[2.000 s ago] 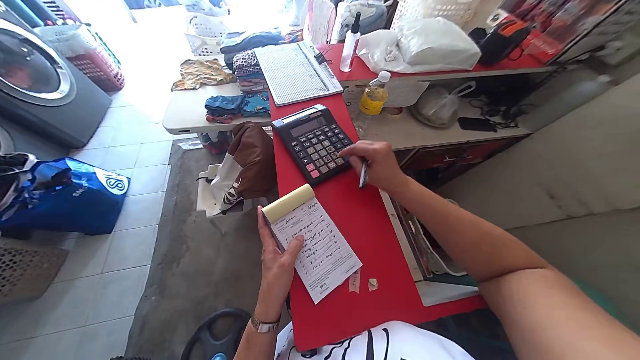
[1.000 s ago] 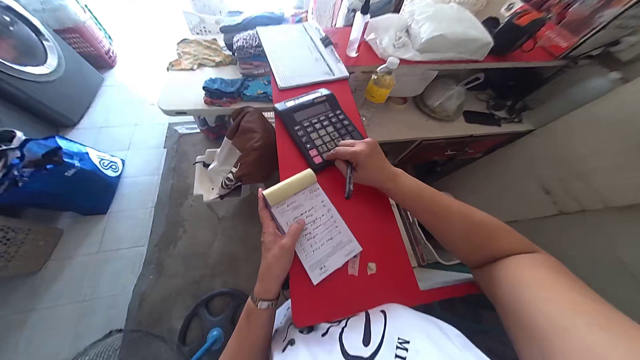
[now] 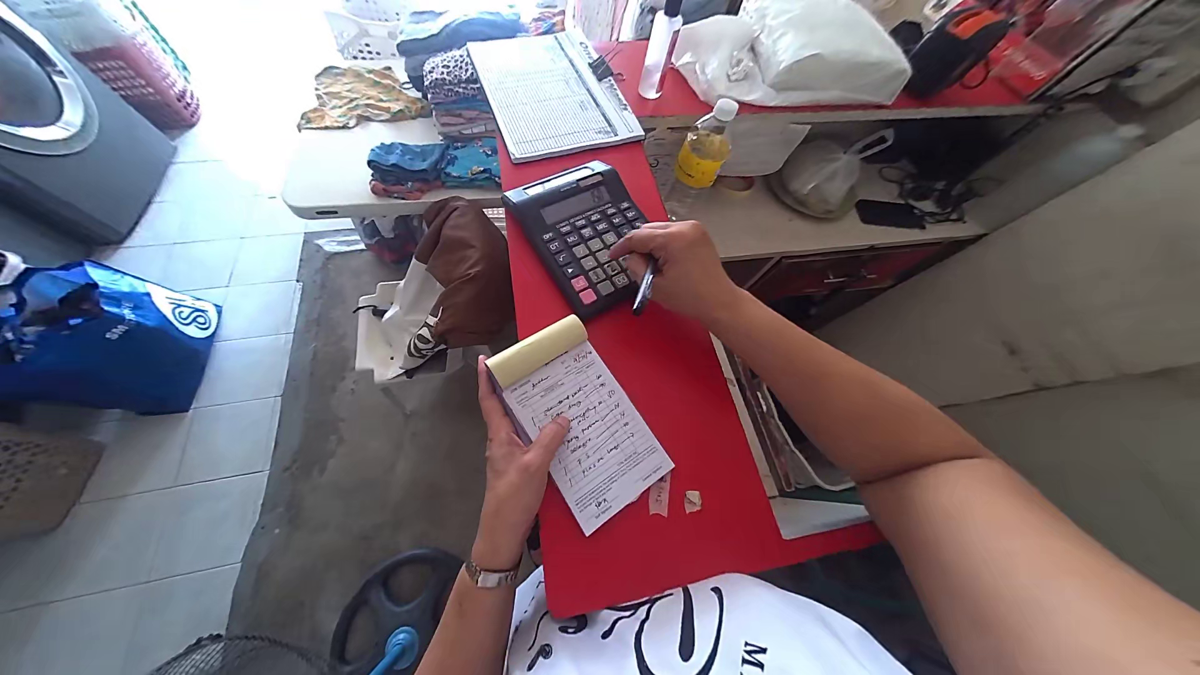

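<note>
My left hand (image 3: 518,469) holds a receipt pad (image 3: 591,441) at its left edge, thumb on the written sheet; the yellowish top pages are folded back. The pad lies over the left edge of the red counter (image 3: 722,478). Beyond it a black desktop calculator (image 3: 581,234) rests at a slant on the counter. My right hand (image 3: 677,267) is over the calculator's lower right keys, index finger at them, with a dark pen (image 3: 644,286) held in the fingers, its end pointing down toward the counter.
A clipboard with a ruled sheet (image 3: 553,94) lies behind the calculator. A bottle with a yellow label (image 3: 701,155) stands at the right. Torn paper bits (image 3: 693,502) lie near the pad. Folded clothes (image 3: 455,89) are on a white table (image 3: 328,178). A brown bag (image 3: 464,272) is left of the counter.
My right hand has moved from the calculator's right side onto its lower right keys, the pen still in it. My left hand stays on the pad.
</note>
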